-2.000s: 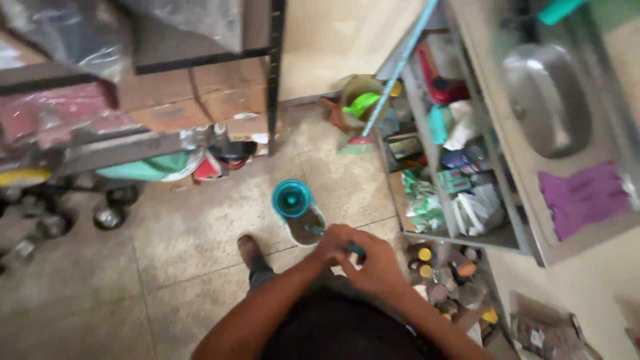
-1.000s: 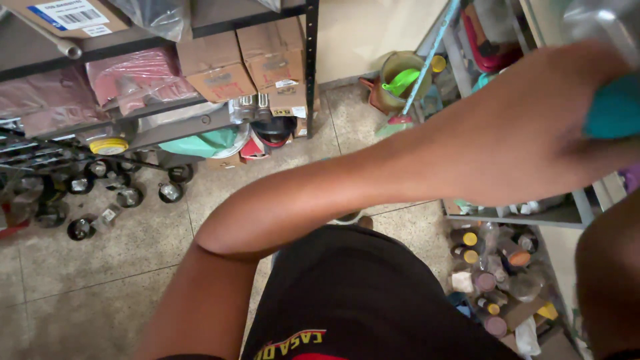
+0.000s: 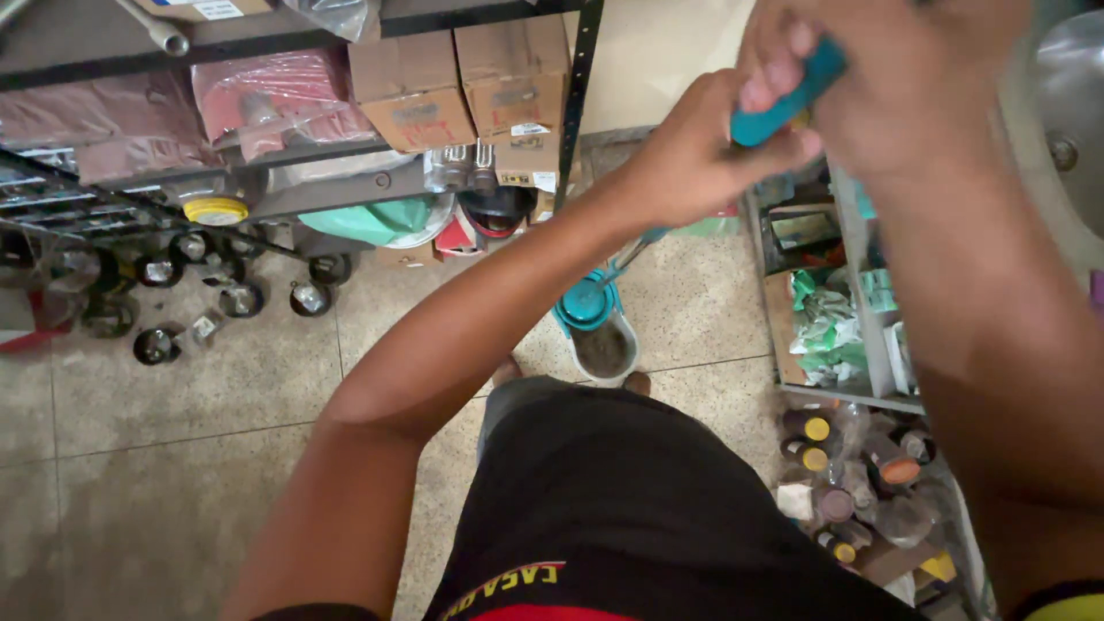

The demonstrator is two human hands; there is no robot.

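My left hand (image 3: 711, 151) is wrapped around the pole below a teal handle grip (image 3: 789, 95), high in front of me. Above it my right hand (image 3: 897, 78) holds the upper part of that teal grip, its far side partly hidden by the fingers. A metal mop pole (image 3: 632, 256) runs down behind my left forearm to a spin mop bucket on the floor. The bucket's teal spin basket (image 3: 586, 302) surrounds the mop's lower end, and dark, murky water (image 3: 604, 349) shows in its white tub.
Shelves at the left hold cardboard boxes (image 3: 509, 82) and pink plastic-wrapped packs (image 3: 276, 99). Beneath them, small dark wheel-like parts (image 3: 310, 297) lie on the floor. At the right stand a cabinet with bags (image 3: 832, 332), a steel sink (image 3: 1069, 121) and a pile of bottles (image 3: 862, 483).
Two seconds ago both hands were low, close to my body, on the handle. They are now raised higher on it, after my arm reached across to the right one second ago.
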